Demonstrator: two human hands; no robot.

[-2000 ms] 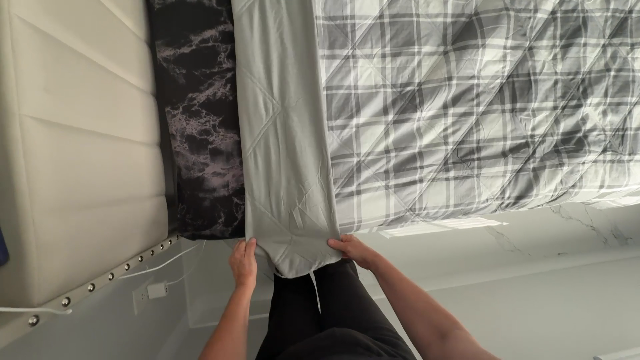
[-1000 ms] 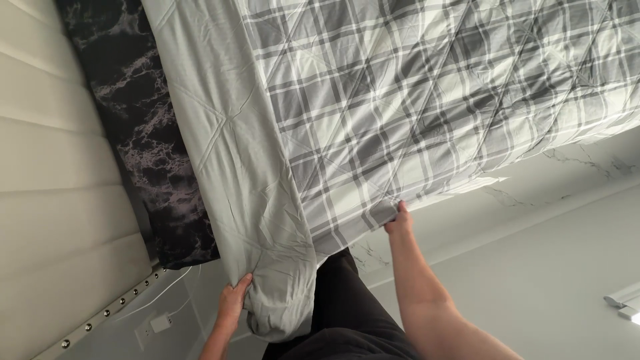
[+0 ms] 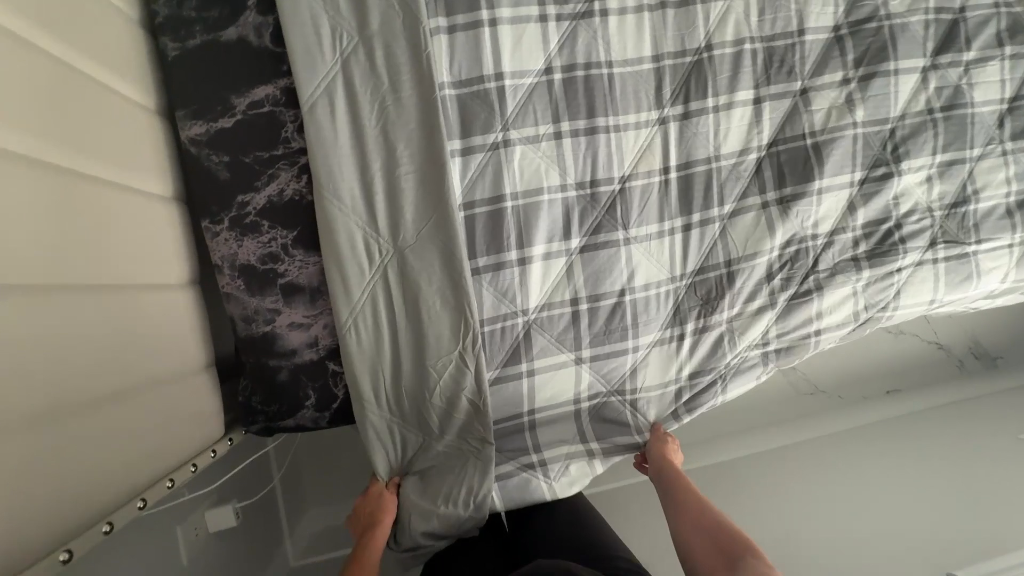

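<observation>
A quilted comforter in grey and white plaid covers the bed, with its plain grey underside folded back in a band near the headboard. My left hand grips the left edge of that grey fold at its near end. Farther right, my right hand pinches the plaid comforter's near edge. Between the hands, the near end of the fold hangs in creases, and a thin white tie shows beneath it. Black marble-patterned bedding lies between the fold and the headboard.
A cream padded headboard with a studded edge stands at the left. White cables run from a white plug on the wall below it. Marble-patterned flooring or panelling shows at the right. My dark-clothed legs are close against the bed's near side.
My right hand has left the corner of the grey fold, where it was two seconds ago, and now holds the plaid edge farther right. My left hand still grips the fold.
</observation>
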